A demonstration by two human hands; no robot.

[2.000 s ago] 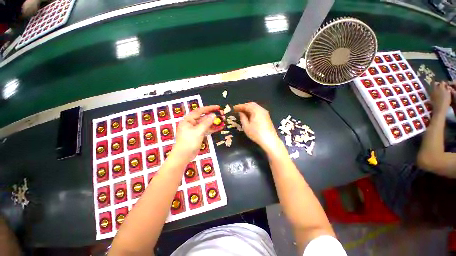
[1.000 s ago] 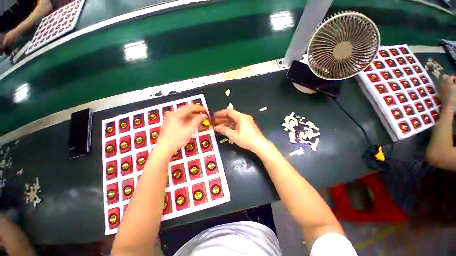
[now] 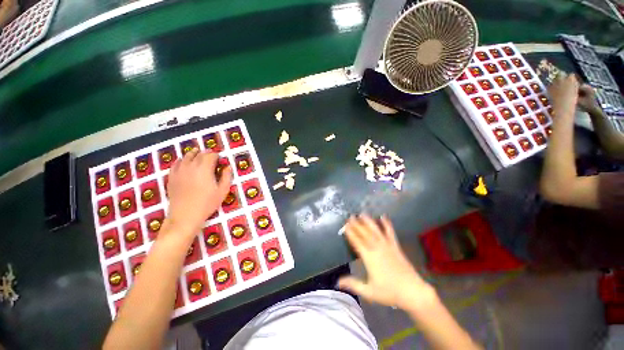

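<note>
The white foam tray [image 3: 282, 262] lies in front of me, with rows of red emblem pieces [image 3: 273, 254] in its pockets. My left hand [image 3: 197, 183] is over the tray's upper middle, palm down, its fingertips at a red piece [image 3: 222, 165] in the second row. The fingers partly hide that piece, and I cannot tell whether they grip it. My right hand [image 3: 382, 265] is spread open over the bench's front edge. A tiny pale sliver [image 3: 342, 230] shows at its fingertip. Loose pale pieces [image 3: 292, 157] lie right of the tray.
A second pale pile [image 3: 380, 164] lies farther right, below the fan [image 3: 430, 51]. A black flat rectangle [image 3: 60, 190] lies left of the tray. A neighbour's hands [image 3: 565, 92] are beside stacked trays [image 3: 472, 130]. A red stool [image 3: 465, 243] stands below the bench.
My hands were together at the tray's right edge around a red piece. They have parted: the left moved left over the tray, the right moved toward the bench's front edge and opened.
</note>
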